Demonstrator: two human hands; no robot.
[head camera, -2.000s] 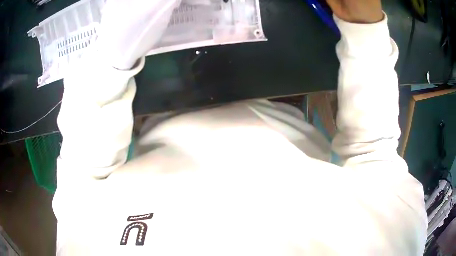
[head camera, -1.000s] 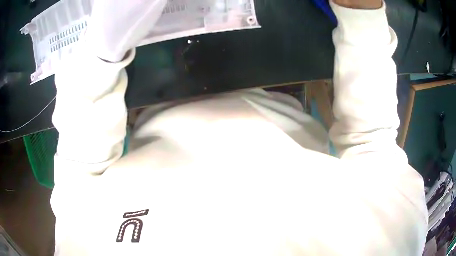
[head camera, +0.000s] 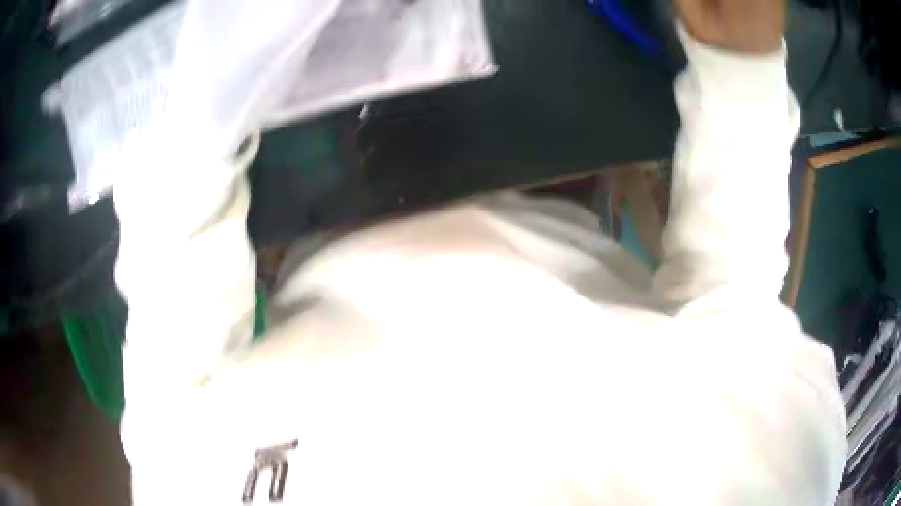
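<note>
The white plastic housing shell (head camera: 415, 54) lies on the dark bench (head camera: 425, 148) at the upper left, blurred and cut off by the top edge. My left hand (head camera: 252, 49), in a white glove, is over the shell; its fingers are cut off by the top edge, so its grip cannot be seen. My bare right hand (head camera: 736, 20) is at the top edge on the right; only the wrist and back part show. A blue-handled tool (head camera: 627, 25) lies on the bench just left of it.
A green basket (head camera: 94, 361) is below the bench at the left. Dark cables (head camera: 828, 59) lie at the upper right. A wood-edged panel (head camera: 805, 212) stands at the right, with long pale parts (head camera: 874, 395) stacked lower right. A small white scrap (head camera: 838, 120) lies near the bench edge.
The view has shifted and blurred. My right hand has moved away from the blue-handled tool, to the right. My left hand is still over the shell.
</note>
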